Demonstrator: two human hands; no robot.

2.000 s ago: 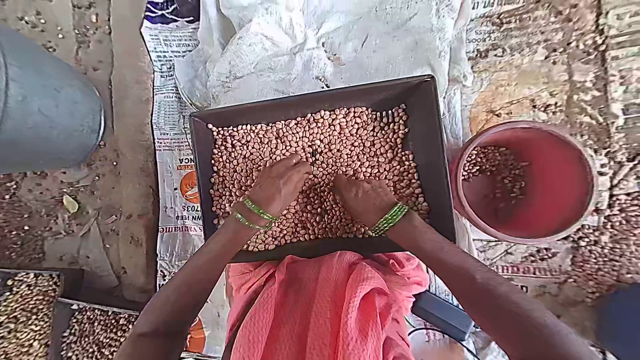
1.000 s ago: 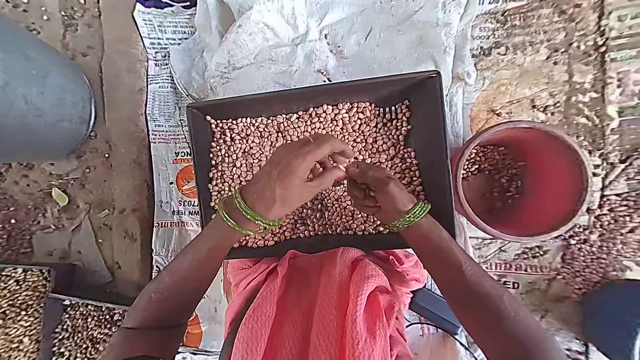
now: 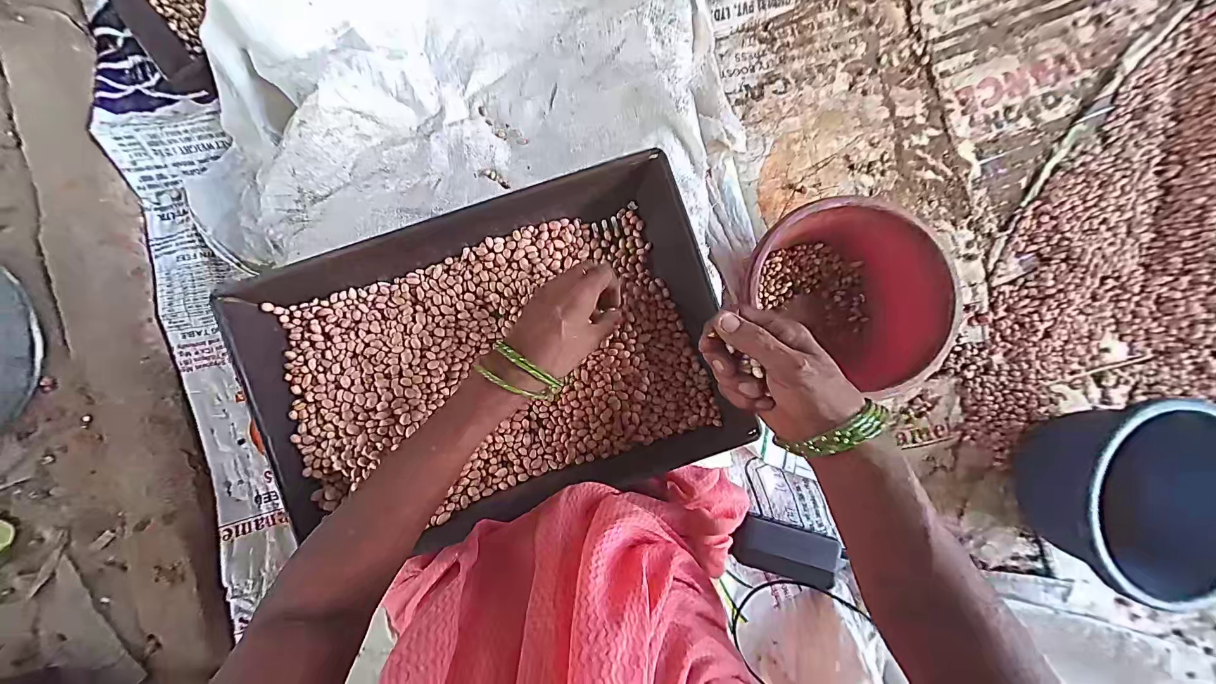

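A dark rectangular tray (image 3: 446, 228) sits tilted across the lap, spread with brown beans or nuts (image 3: 380, 380). Over the beans, toward the tray's right side, is my left hand (image 3: 570, 318), its fingers curled; whether it holds anything is hidden. My right hand (image 3: 784, 370) is closed around several beans, which show between its fingers, and it is between the tray's right edge and the rim of a red tub (image 3: 902, 285). Some beans lie inside the tub, on its left side. Both wrists wear green bangles.
A dark blue bucket (image 3: 1064, 475) stands at the right, below a large spread of beans (image 3: 1111, 237) on printed sacks. White sheeting (image 3: 427, 123) lies beyond the tray. A dark box with a cable (image 3: 787, 551) is near the lap. Part of a metal vessel (image 3: 14, 347) shows at left.
My right hand has moved from over the tray to beside the red tub. The two hands, together one second ago, are now apart. The view has shifted and turned to the right.
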